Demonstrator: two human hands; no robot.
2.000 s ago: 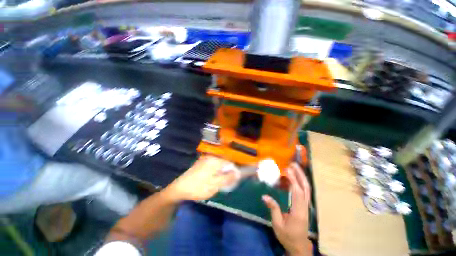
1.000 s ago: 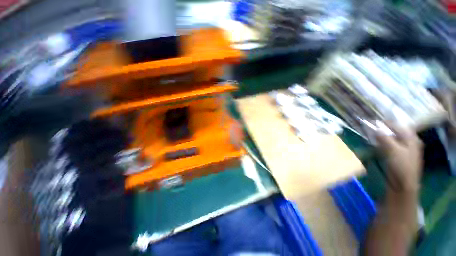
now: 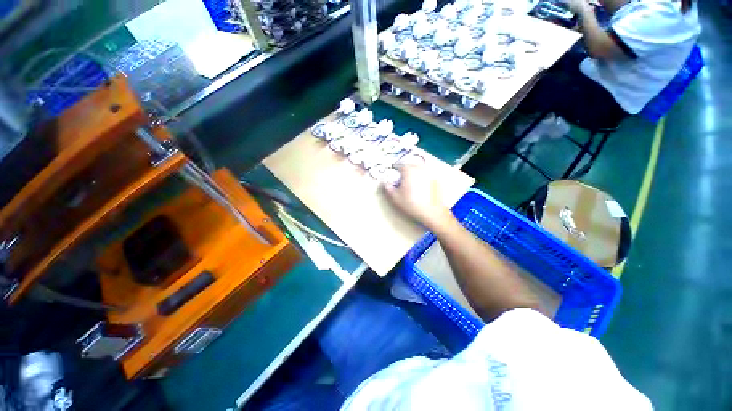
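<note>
Silver ring assemblies with pale lobed heads (image 3: pixel 361 140) lie in rows on the tan cardboard sheet (image 3: pixel 345 209). My right hand (image 3: pixel 413 193) is at the near end of these rows, its fingers closed on the head of a ring assembly (image 3: pixel 388 175) at the sheet's surface. The hand partly covers that ring. The orange press (image 3: pixel 217 241) stands at the left, tilted in view. Its black fixture (image 3: pixel 159 247) and black bar (image 3: pixel 185 292) show no part on them. My left hand is not in view.
A blue crate (image 3: pixel 522 233) stands below the cardboard, under my right forearm. Stacked layers of parts (image 3: pixel 457 120) lie beyond a metal post (image 3: pixel 365 56). A seated person (image 3: pixel 642 64) is at upper right, near a stool (image 3: pixel 582 221). A silver bracket (image 3: pixel 110 340) is at the press edge.
The view has swung right and tilted, so the press now sits at the left. My right hand, seen by the stacked layers a second ago, is now at the rows on the cardboard.
</note>
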